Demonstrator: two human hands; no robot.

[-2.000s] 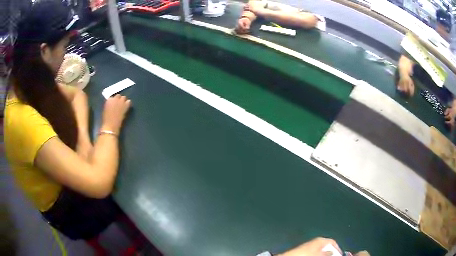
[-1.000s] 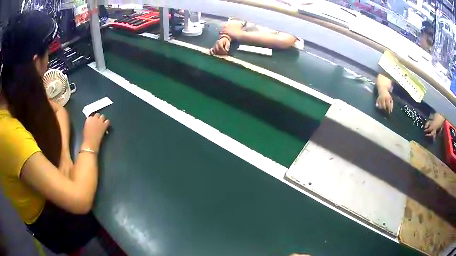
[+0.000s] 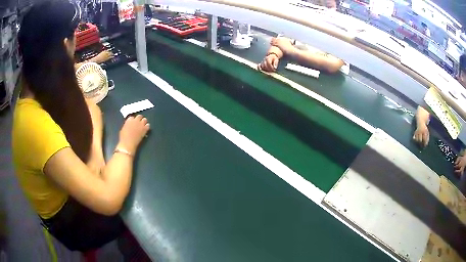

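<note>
Neither of my hands is in the picture. Nearest in front of me is the smooth dark green mat (image 3: 219,194). Beyond it runs a green strip (image 3: 245,107) with white edges. A large white board (image 3: 388,189) lies at the right, across the strip, with a dark shadow band over it. A tan, stained wooden board (image 3: 444,225) lies against its right side, cut off by the picture's edge.
A seated person in yellow (image 3: 41,153) is at the left, one hand by a white card (image 3: 137,108). A small fan (image 3: 93,82) stands beyond. Other people's arms (image 3: 306,56) rest across the strip. Red trays (image 3: 189,25) and loose black parts (image 3: 446,151) lie farther off.
The hand at the bottom edge, holding something white two seconds ago and only a sliver one second ago, is gone. The view has shifted; fixed things sit lower and more to the right than one second ago.
</note>
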